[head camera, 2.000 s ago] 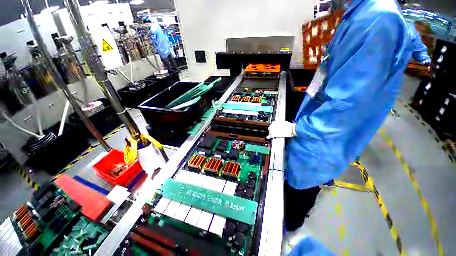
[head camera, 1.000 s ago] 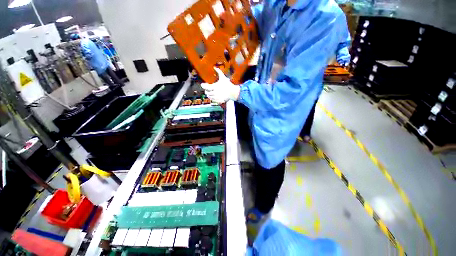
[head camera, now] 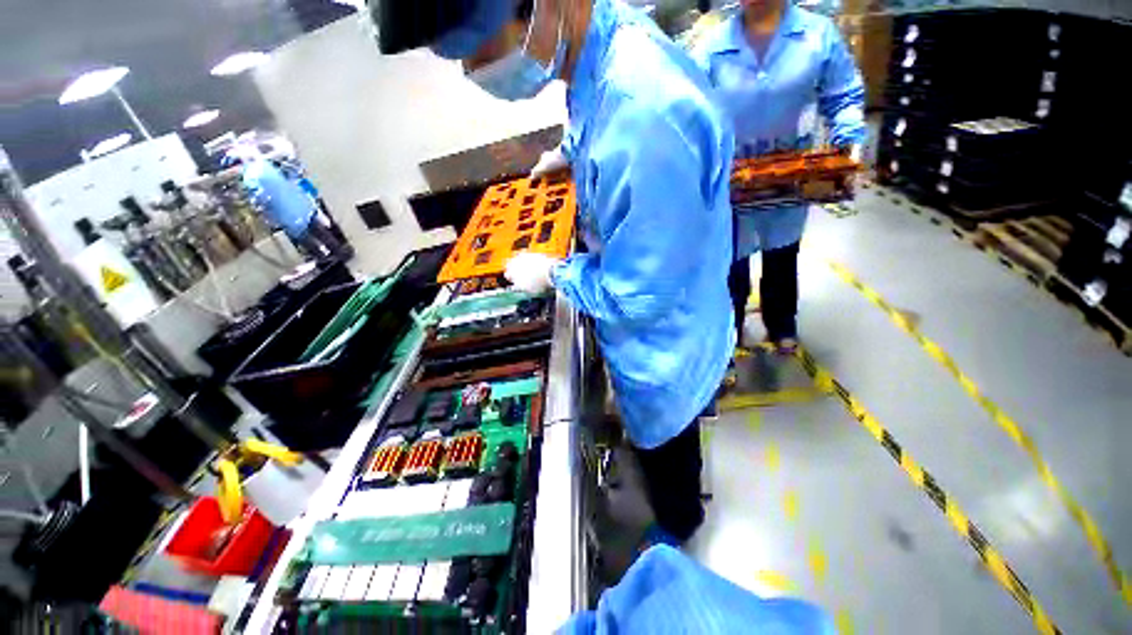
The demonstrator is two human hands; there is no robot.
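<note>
No hand of mine shows; only a blue sleeve (head camera: 695,602) is at the bottom edge. Nearest in front lies a green circuit board (head camera: 503,437) in a dark carrier on the conveyor. It bears three orange-copper striped coils (head camera: 423,457) in a row, white blocks (head camera: 379,581) and black round parts along its right side. A long green strip (head camera: 416,532) with printed lettering lies across the white blocks. Farther up, a person's gloved hands hold an orange plate (head camera: 512,231) with cut-outs, tilted over the conveyor's far part.
Metal rails (head camera: 561,496) flank the boards. On the left are a red bin (head camera: 221,538), yellow loops (head camera: 231,486) and a black tote (head camera: 267,372) with green strips (head camera: 354,316). A second person holds an orange item (head camera: 795,175). Black stacks (head camera: 962,161) stand at right.
The neighbouring worker has lowered the raised orange plate over the conveyor and now has both hands on it. A second person carrying an orange item has come into view behind. My view has shifted slightly.
</note>
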